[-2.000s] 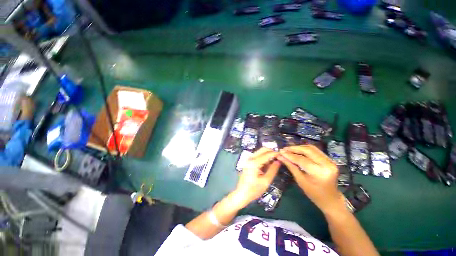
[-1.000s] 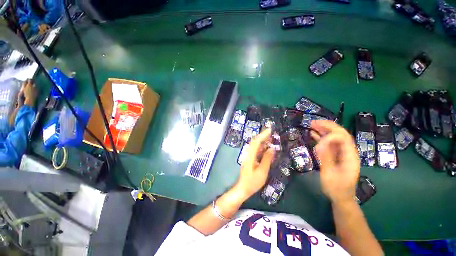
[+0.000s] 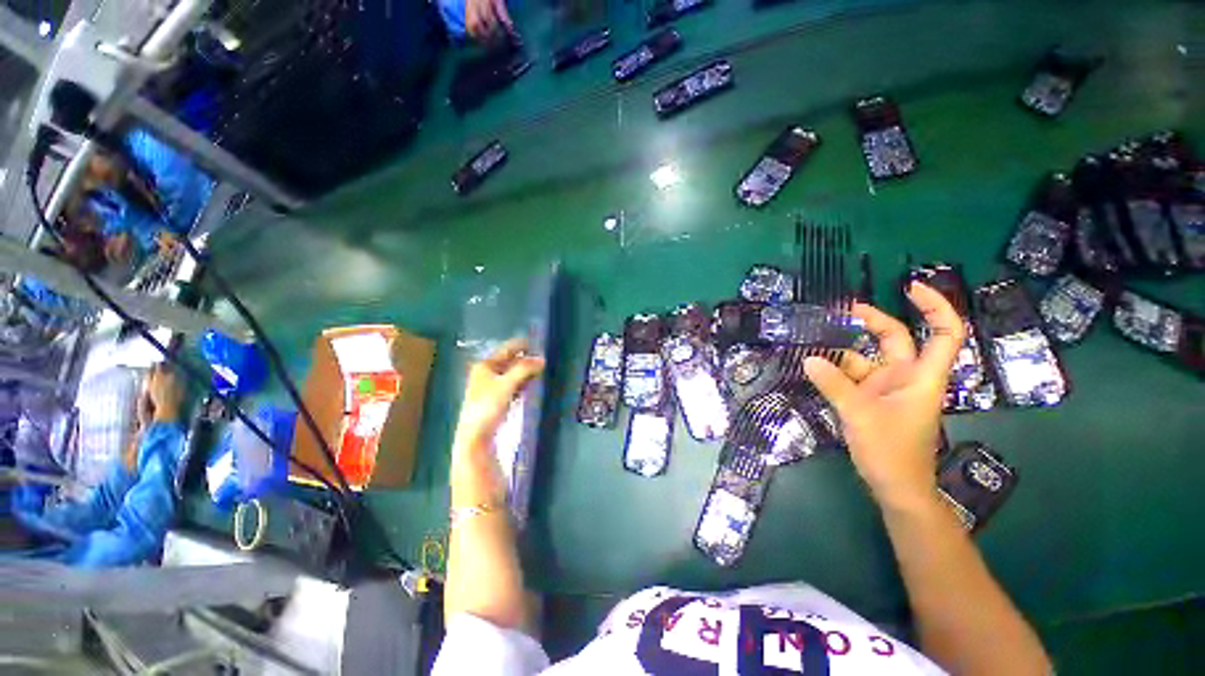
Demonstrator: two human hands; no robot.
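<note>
My left hand [image 3: 492,409] is at the stack of strip sheets [image 3: 539,376], its fingers on the stack's left side; the stack looks tilted and blurred. My right hand [image 3: 905,396] is over the handsets, fingers spread and curved. A striped carrier sheet with thin black parallel lines [image 3: 822,258] lies or hangs over the handsets beside my right fingertips; whether they touch it is unclear. Several part-built handsets [image 3: 645,376] lie in a loose group between and around my hands, some partly hidden by the sheet and my right hand.
An open brown carton [image 3: 403,409] with a red packet [image 3: 369,425] stands at left, near blue containers [image 3: 251,456] and a pale ring [image 3: 251,524]. More handsets [image 3: 1123,218] are piled at right and spread across the far side. Other workers' blue sleeves [image 3: 146,489] show at left; a hand [image 3: 489,19] shows at top.
My left hand has moved left from the handsets to the stack, which now looks tilted. My right hand stays over the handsets, fingers spread. The view has turned somewhat.
</note>
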